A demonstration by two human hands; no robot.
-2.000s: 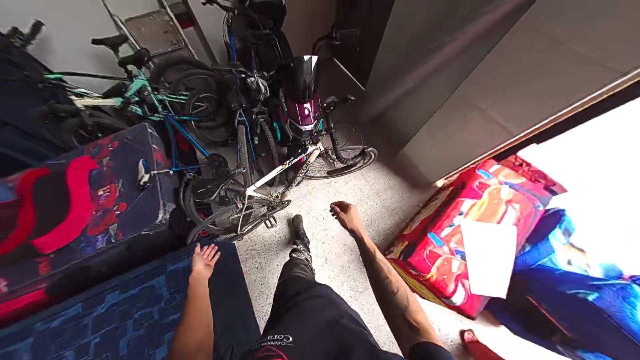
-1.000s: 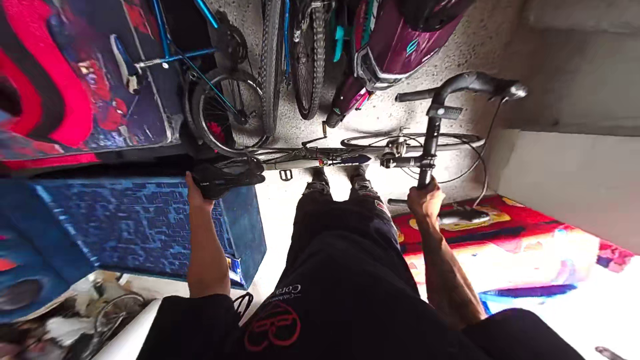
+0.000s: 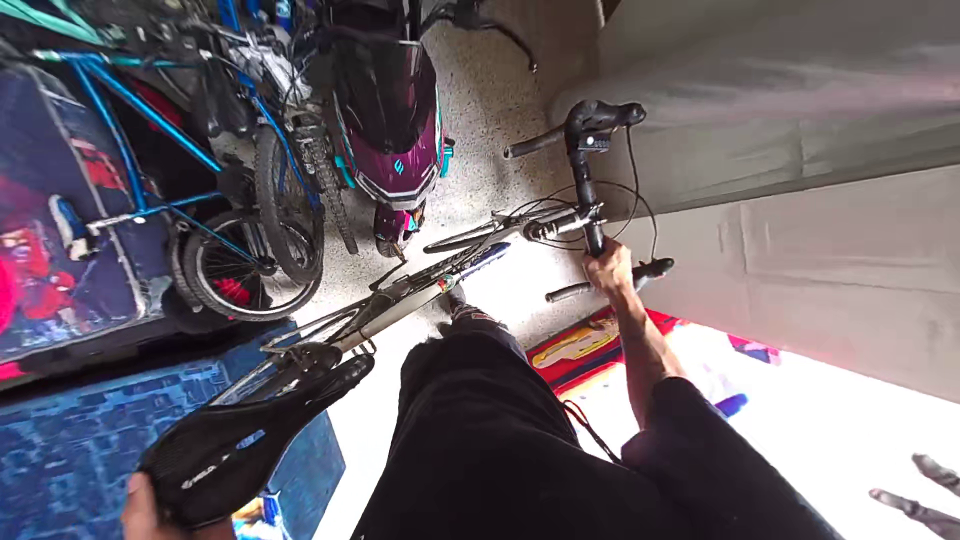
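Note:
A white road bicycle (image 3: 401, 311) stands upright, running from lower left to upper right in front of my legs. My left hand (image 3: 150, 514), partly cut off at the bottom edge, grips the rear of its black saddle (image 3: 232, 442). The fingers of my right hand (image 3: 611, 266) are closed around the flat top of the black drop handlebar (image 3: 581, 176), to one side of the stem. Brake hoods and curved drops stick out on both sides, and cables loop beside the bar. The underside of the saddle and the fingertips beneath it are hidden.
A purple motor scooter (image 3: 394, 127) stands just beyond the bicycle. Blue bicycles (image 3: 150, 112) crowd the upper left. A blue patterned mattress or sofa piece (image 3: 112, 442) lies lower left, a red printed one (image 3: 581, 349) at right. A grey wall or panel (image 3: 840, 277) borders the right side.
Both hands were apart from the bicycle two seconds ago; one second ago they held saddle and handlebar, as now. The bicycle now lies slanted across the view instead of level. The view has turned.

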